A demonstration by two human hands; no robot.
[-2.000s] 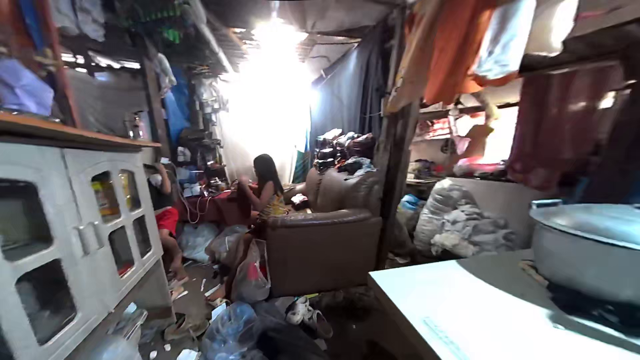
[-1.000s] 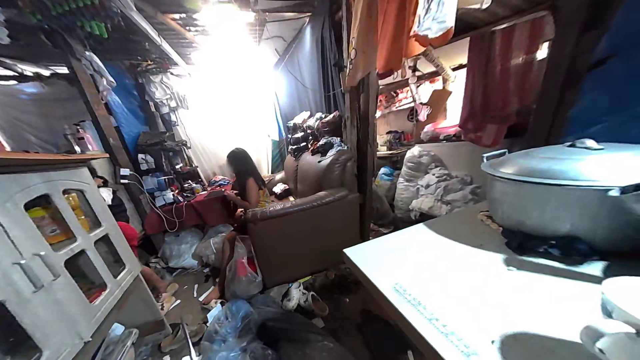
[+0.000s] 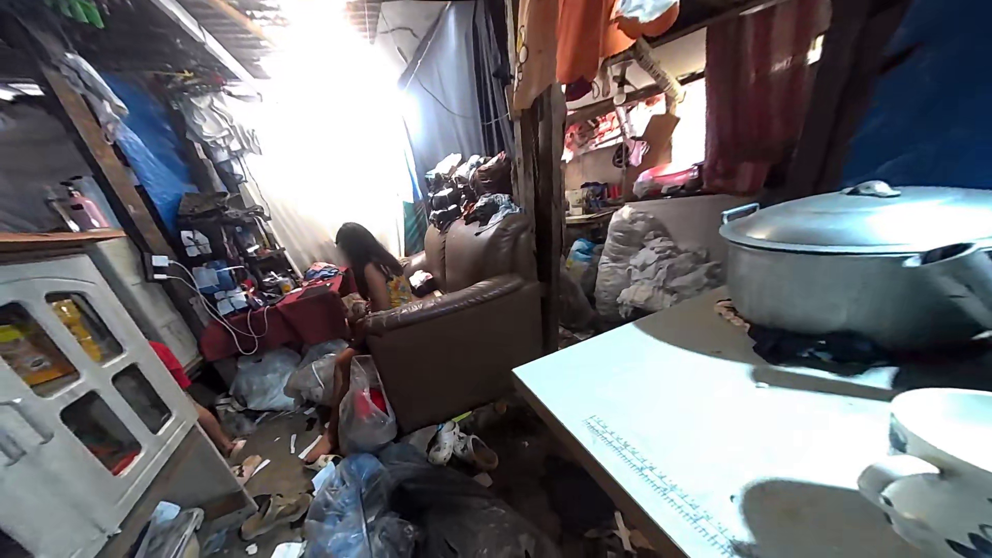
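Note:
Neither my left hand nor my right hand shows in the head view. Nearest to me on the right is a white tabletop (image 3: 659, 418), on which a large lidded aluminium pot (image 3: 837, 279) rests over dark cloth (image 3: 814, 349). A white cup (image 3: 942, 465) with a dark pattern stands at the lower right, cut off by the frame edge. At the left is a white cabinet (image 3: 101, 434) with framed panes and packets behind them.
A person (image 3: 376, 271) sits by a brown armchair (image 3: 457, 349) at a red-covered table (image 3: 294, 318); another person's leg (image 3: 213, 426) shows beside the cabinet. Plastic bags (image 3: 349, 504), clogs (image 3: 461, 447) and scraps litter the floor. A wooden post (image 3: 550, 217) stands behind the white tabletop.
The view has swung to the right and nearer the tabletop; more of the pot and the white cup have come into view. The seated person stays by the armchair.

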